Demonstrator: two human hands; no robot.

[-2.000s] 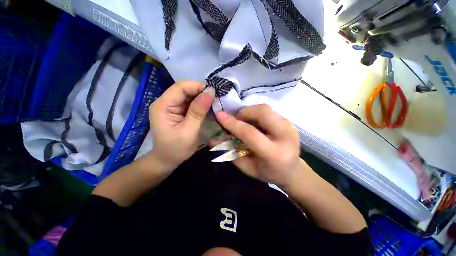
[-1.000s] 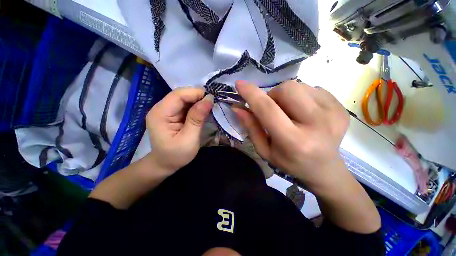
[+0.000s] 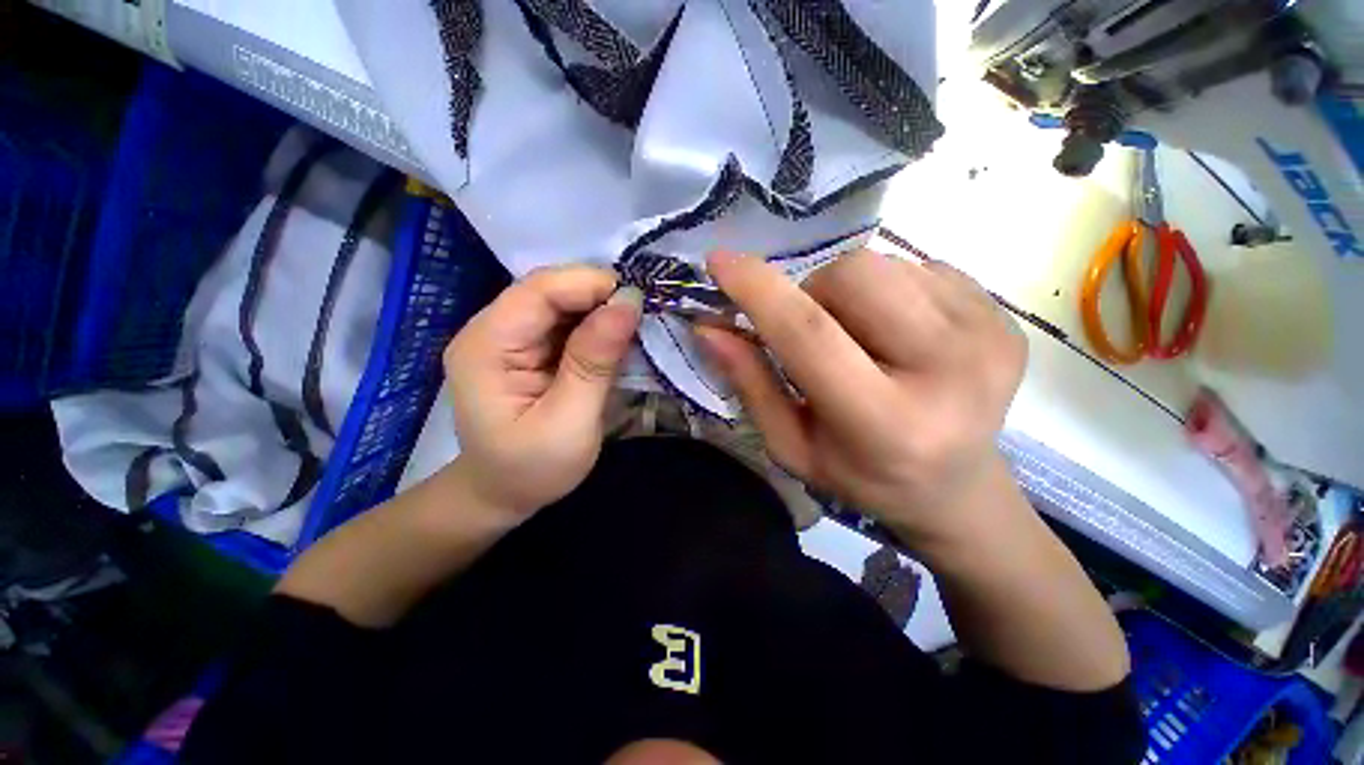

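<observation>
The pale grey-white garment (image 3: 554, 180) with dark textured bands lies bunched on the table and hangs over its front edge. My left hand (image 3: 539, 389) pinches the dark seam part (image 3: 655, 274) between thumb and index finger. My right hand (image 3: 883, 374) is just right of it, holding the thread snips (image 3: 696, 299). Their metal blades point left at the seam, close to my left fingertips. The snips' handles are hidden in my right hand.
Orange-and-red scissors (image 3: 1144, 292) lie on the table below the sewing machine (image 3: 1272, 165). A pink cloth strip (image 3: 1242, 478) is to their right. A blue basket (image 3: 382, 389) with striped pieces (image 3: 247, 359) stands left. Another blue basket (image 3: 1219, 695) is low right.
My right hand has risen from below the seam and turned, bringing the snips' blades to the seam. My left hand keeps its pinch. The view has shifted slightly.
</observation>
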